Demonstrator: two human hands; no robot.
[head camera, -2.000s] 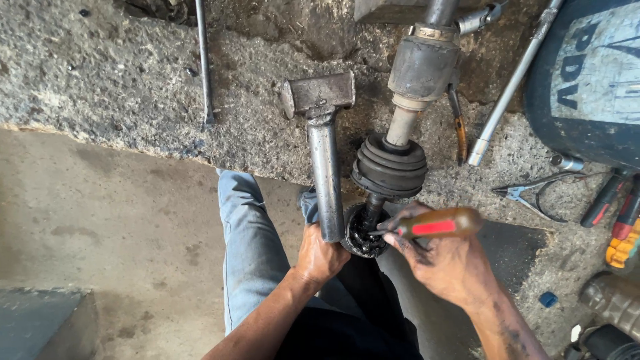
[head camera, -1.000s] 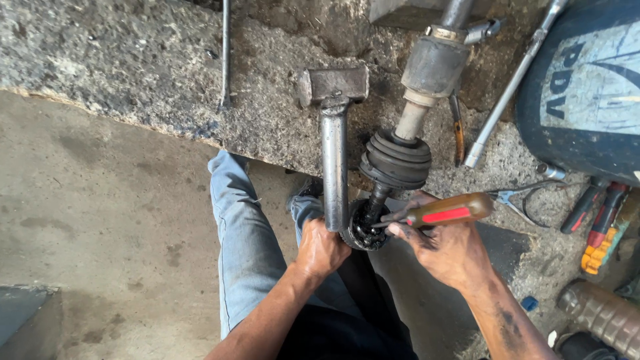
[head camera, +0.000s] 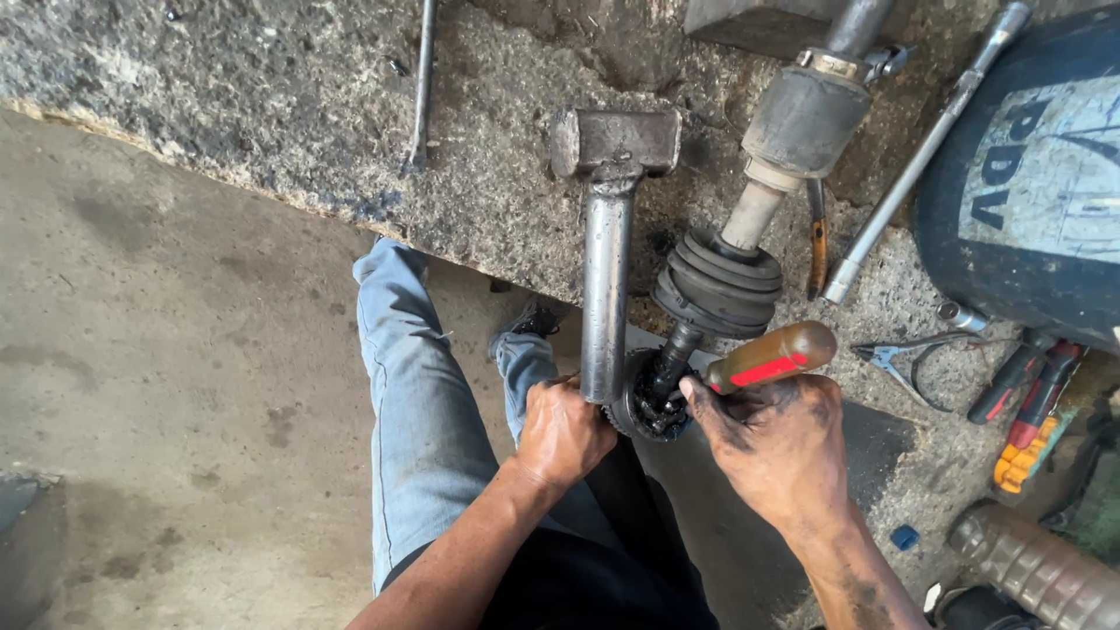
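A greasy, open CV joint (head camera: 650, 404) at the near end of a drive axle shaft (head camera: 754, 214) sits between my hands. A ribbed rubber boot (head camera: 719, 284) is around the shaft just above it. My left hand (head camera: 564, 429) is closed at the joint's left edge; its fingertips are hidden. My right hand (head camera: 774, 437), stained with grease, grips a screwdriver with an amber and red handle (head camera: 774, 357), its tip end down at the joint's dark inside. A steel hammer with a tubular handle (head camera: 608, 262) lies on the concrete ledge, the handle's end beside my left hand.
On the concrete ledge (head camera: 289, 114) lie a thin metal rod (head camera: 423, 87), a long socket bar (head camera: 927, 153), orange-handled pliers (head camera: 817, 241), circlip pliers (head camera: 901, 363), a socket (head camera: 961, 316) and a blue cap (head camera: 905, 537). A dark blue container (head camera: 1024, 184) and a plastic bottle (head camera: 1041, 556) stand or lie at the right.
The screwdriver's handle is tilted more upward at its right end than before. Both hands stay at the joint. The view has shifted slightly.
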